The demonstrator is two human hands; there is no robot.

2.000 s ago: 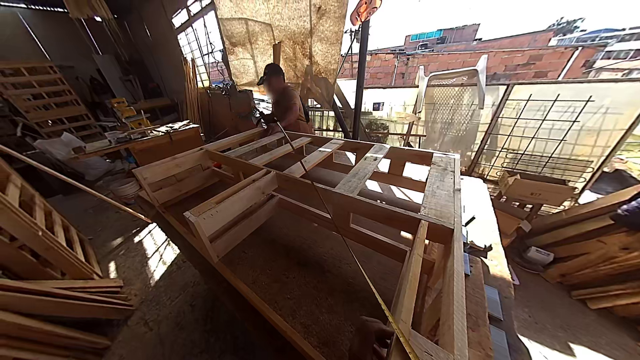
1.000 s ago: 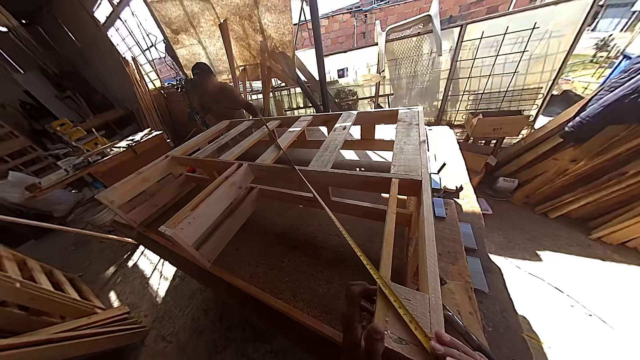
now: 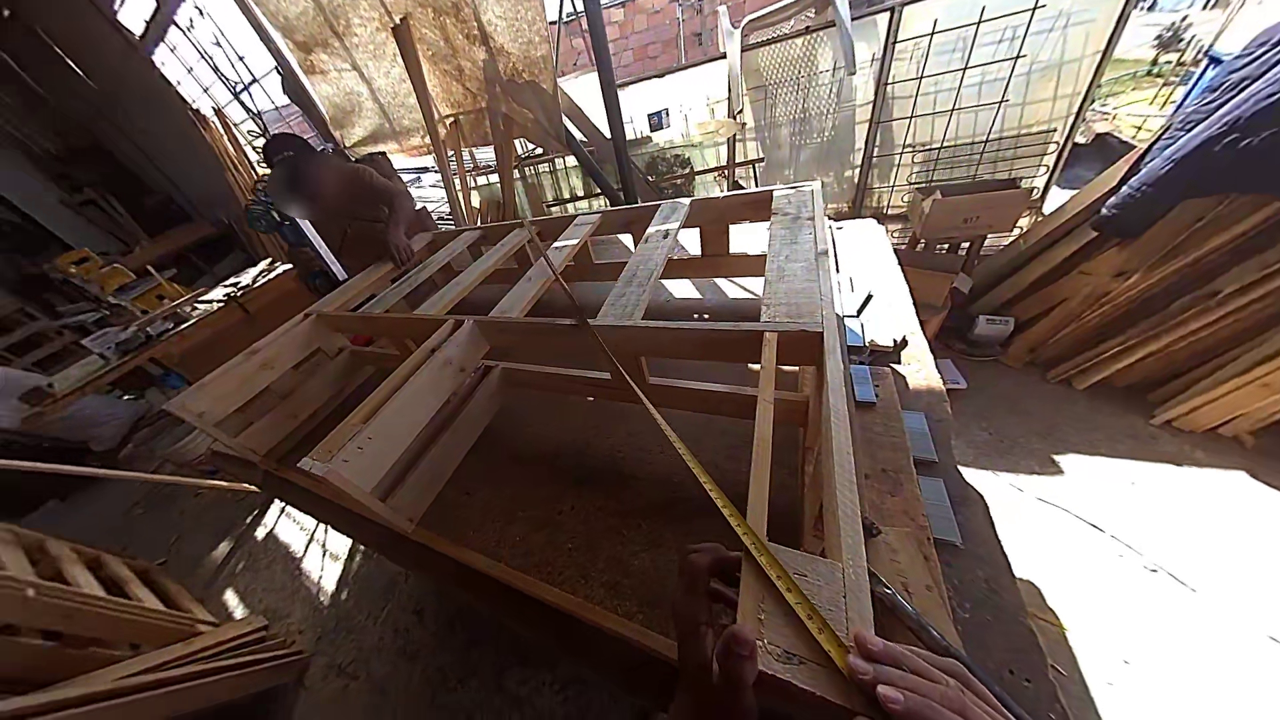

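Observation:
A yellow tape measure blade (image 3: pixel 742 527) stretches diagonally over a wooden bed-like frame (image 3: pixel 560 340) made of boards and slats, from the near right corner toward the far rail. My right hand (image 3: pixel 915 680) lies at that near corner with its fingers on the end of the blade, pressing it against the wood. Beside the near end board, my left hand (image 3: pixel 712 625) is in shadow, fingers curled and apart, close to a narrow batten (image 3: pixel 762 440); whether it touches the wood is unclear. The blade's far end is too small to make out.
Across the frame a person (image 3: pixel 345 195) leans with a hand on its far left corner. Strips of staples (image 3: pixel 920 436) lie on the bench edge at right. Stacked boards (image 3: pixel 1180 300) stand farther right, slatted wooden pieces (image 3: pixel 90 590) at lower left. A dark bar rests near my right hand.
The view has swung down and right. My right hand, not seen two seconds ago, is now at the near corner on the blade. The other person has bent lower over the frame.

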